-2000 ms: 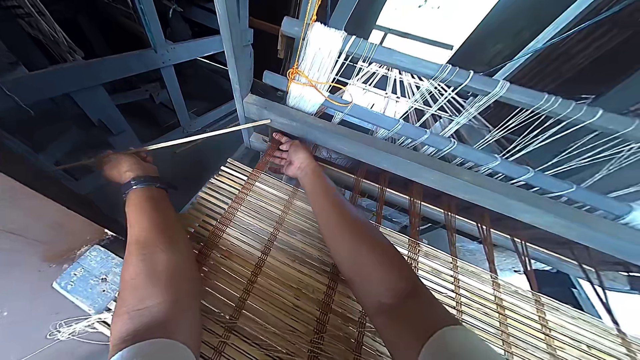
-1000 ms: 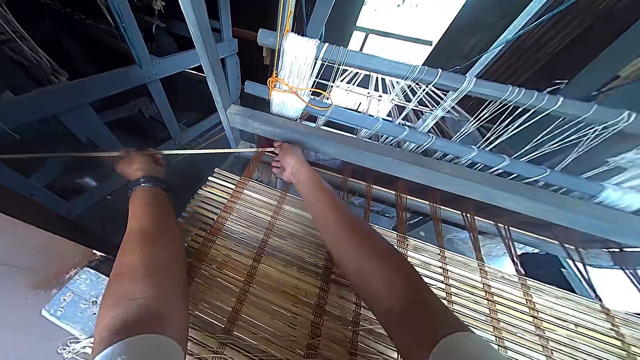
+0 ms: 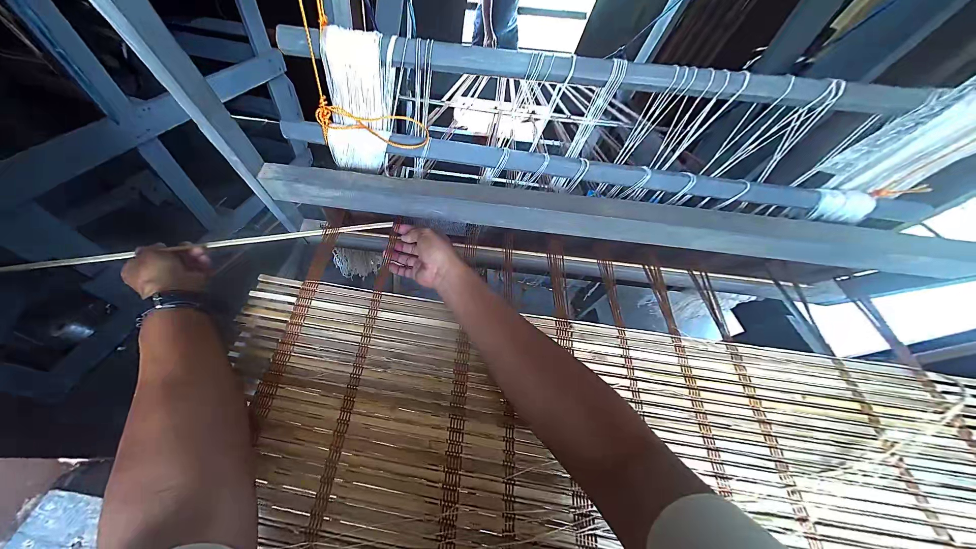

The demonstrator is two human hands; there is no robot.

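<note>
At the left, my left hand (image 3: pixel 166 271) is closed around a long thin wooden or bamboo slat (image 3: pixel 263 239), which runs on past the frame's left edge. The slat's other end lies among the brown warp bands below the loom's grey beam (image 3: pixel 610 213). By that end is my right hand (image 3: pixel 421 257), palm partly turned up and fingers curled at a brown band; whether it pinches the slat cannot be told. Below both hands spreads the woven slat mat (image 3: pixel 412 389), bound by bands of brown warp threads (image 3: pixel 455 435).
White string heddles (image 3: pixel 357 99) hang between two grey bars (image 3: pixel 488 156), with an orange cord (image 3: pixel 366 126) tied at their left. Grey frame posts (image 3: pixel 191 107) stand at the left. Beyond the loom, part of a person (image 3: pixel 496 23) shows at the top.
The slat has shifted rightward, its end now reaching my right hand under the beam. My left hand remains closed on it. A person has come into view beyond the loom.
</note>
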